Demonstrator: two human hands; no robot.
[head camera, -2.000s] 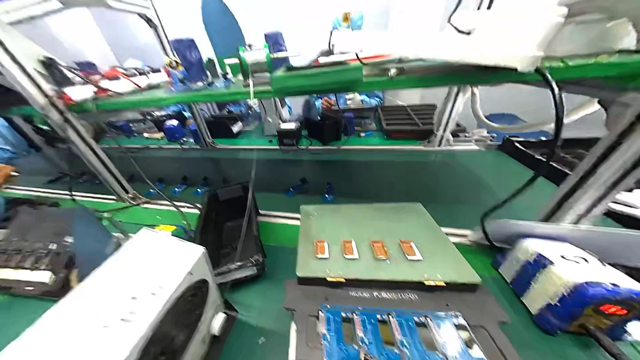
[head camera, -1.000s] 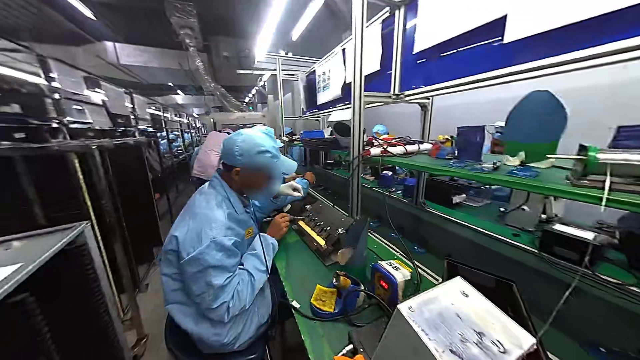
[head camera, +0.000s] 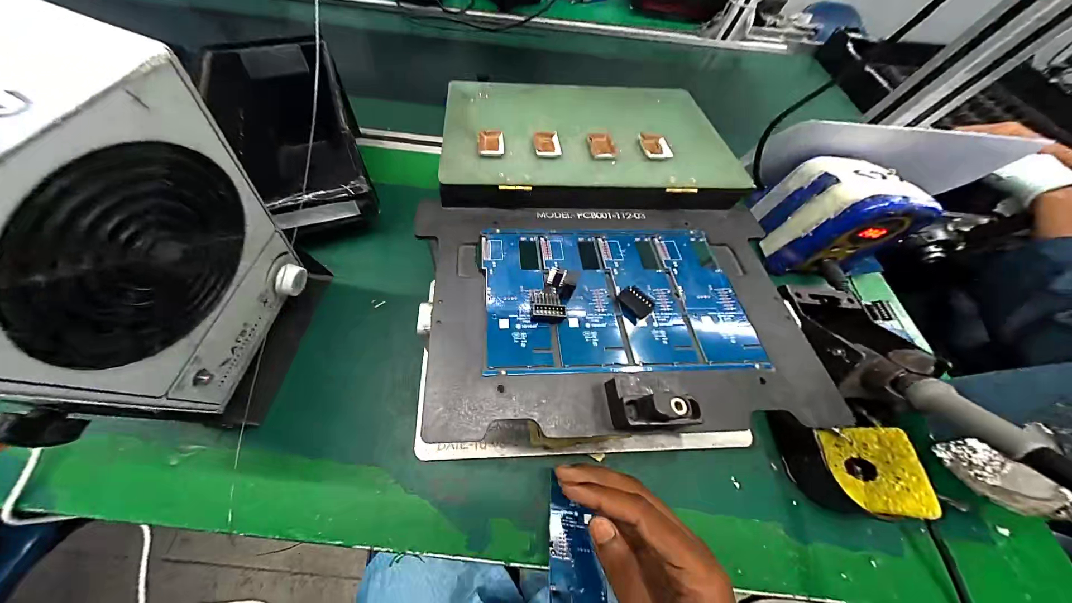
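Note:
At the bottom centre, my right hand (head camera: 645, 536) holds a narrow blue circuit board (head camera: 569, 544) by its upper right part, with the thumb and fingers at its edge. My left hand is out of view. Beyond the hand, a blue circuit board panel (head camera: 590, 339) lies in a black fixture plate (head camera: 456, 368). Black pin-header connectors (head camera: 548, 310) lie loose on the panel, another black connector (head camera: 636, 303) to their right. A black clamp block (head camera: 653, 406) sits on the plate's near edge. The fixture's green lid (head camera: 586, 100) stands behind with several small brown pads.
A fan unit (head camera: 126, 243) and a black bin (head camera: 276, 134) stand left. On the right are a blue-and-white soldering station (head camera: 846, 213), a soldering iron in its holder (head camera: 963, 410) and a yellow sponge (head camera: 879, 473). A co-worker's gloved hand (head camera: 1034, 176) is at the far right.
The view has swung from a co-worker at the left back down to the bench. My right hand with the narrow blue board is now in view; neither earlier frame shows it.

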